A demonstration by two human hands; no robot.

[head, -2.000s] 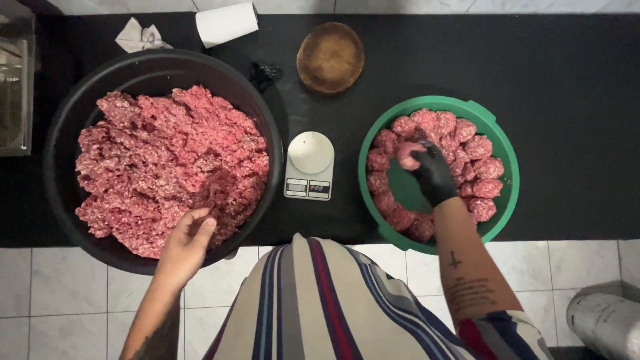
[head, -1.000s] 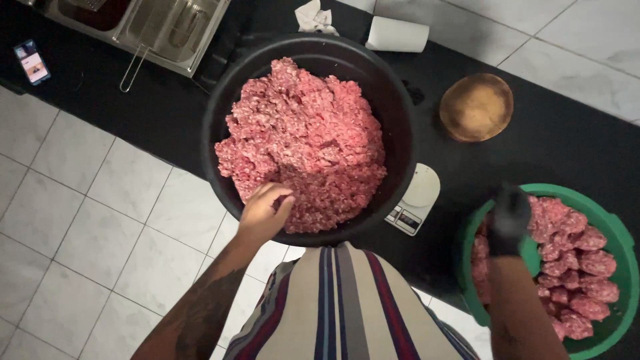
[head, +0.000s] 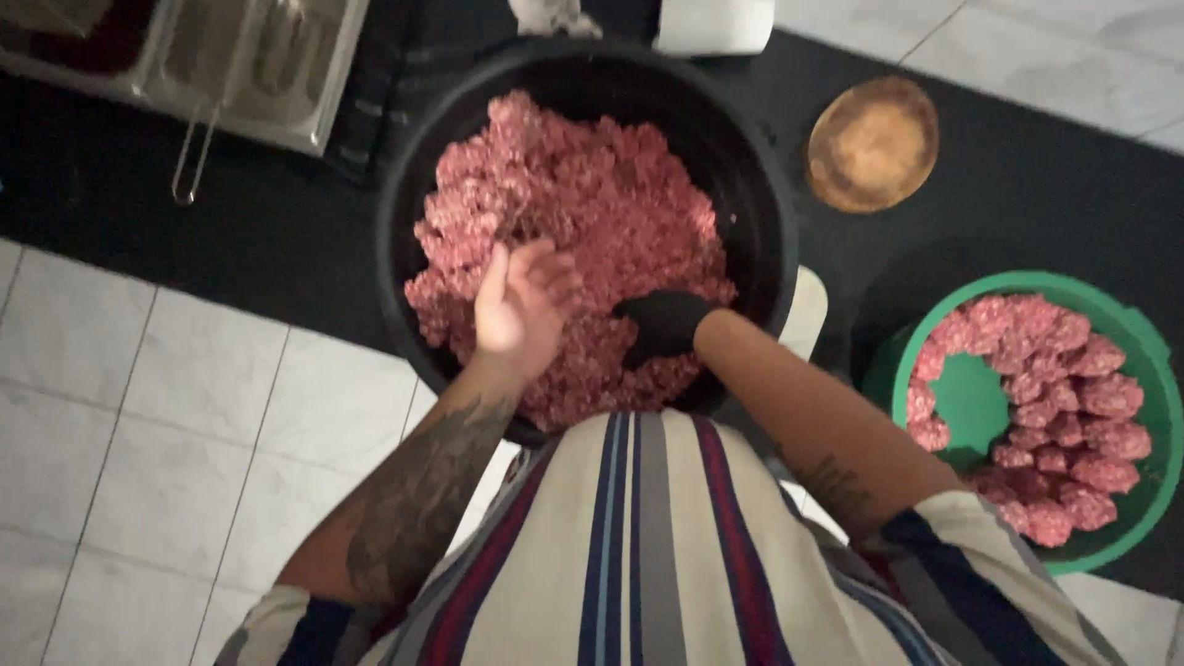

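Note:
A large black tub (head: 777, 231) stands in front of me, heaped with ground meat (head: 592, 185). My bare left hand (head: 527, 301) is over the left part of the meat, palm up with its fingers loosely curled and nothing in it. My right hand (head: 668, 324), in a black glove, reaches over the tub's right wall, its fingertips at the meat; whether it grips any is hidden. To the right, a green basin (head: 971, 407) bears several balls of ground meat (head: 1110, 393) around a bare patch of its bottom. A white kitchen scale (head: 807, 310) is partly hidden behind the tub's right rim.
A round wooden board or dish (head: 874, 143) lies right of the tub on the black counter (head: 1017, 203). Metal food pans (head: 250, 74) and a wire handle (head: 190, 166) are at the upper left. A white roll (head: 715, 26) and crumpled paper (head: 553, 17) lie behind the tub.
My right hand has moved left from the green basin to the meat in the black tub; two seconds ago it held a meat ball there. The view has turned and shifted left.

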